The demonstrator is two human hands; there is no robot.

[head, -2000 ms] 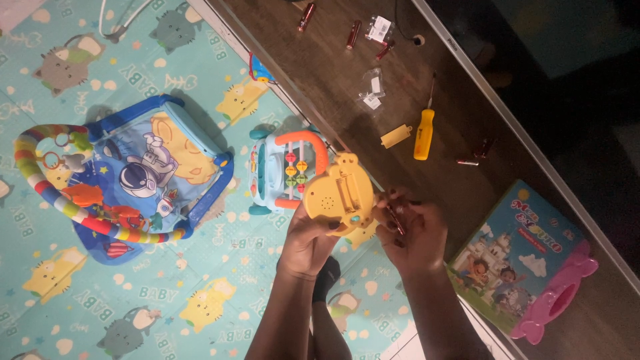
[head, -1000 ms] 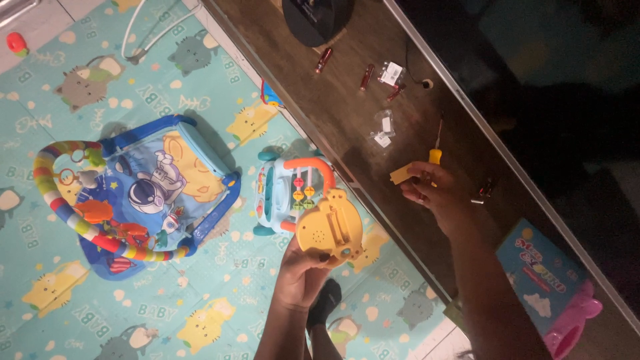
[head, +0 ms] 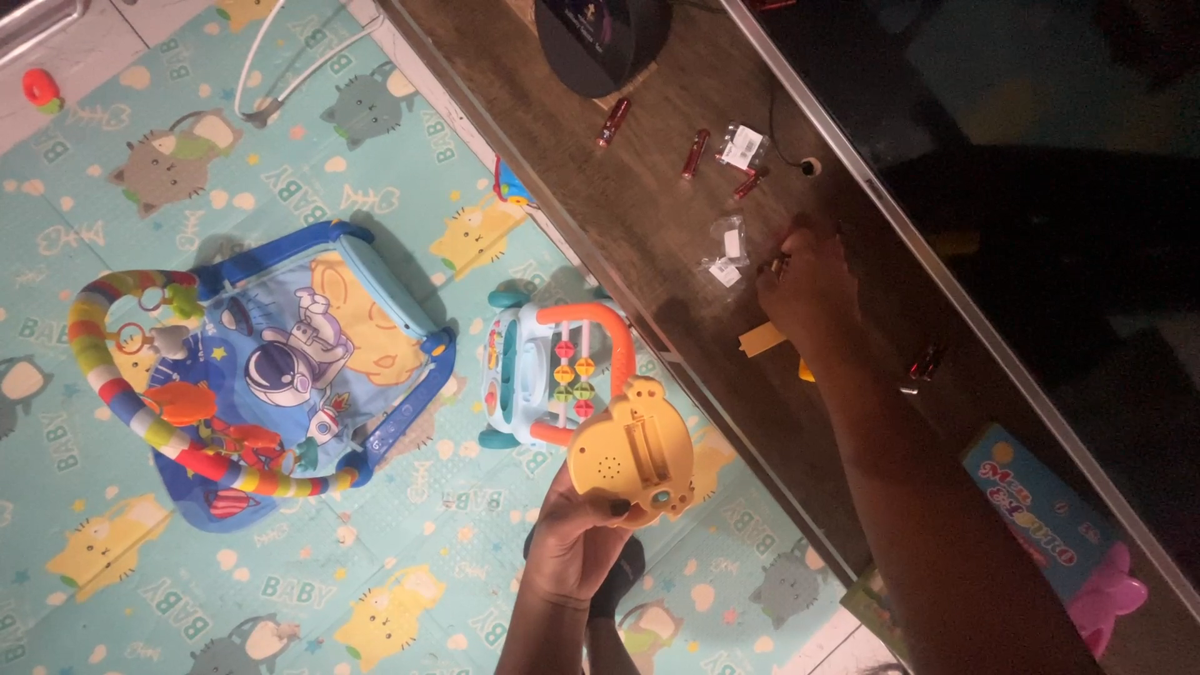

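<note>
My left hand holds a yellow plastic toy, its open battery compartment facing up with no batteries visible in it. My right hand is over the brown wooden surface, fingertips bent down beside small clear plastic bags; whether something small is between them is unclear. Just below that hand lie a yellow battery cover and the yellow handle of a screwdriver, mostly hidden by the arm. Dark red batteries lie farther up the surface, and others lie right of my forearm.
A dark screen with a silver edge borders the wooden surface. A black rounded object stands at the top. At lower right are a children's book and a pink plastic item. A toy walker and a baby play gym rest on the patterned mat.
My right hand was beside the toy, then at the yellow cover; it is now farther up the wooden surface, near the plastic bags. My left hand keeps hold of the toy.
</note>
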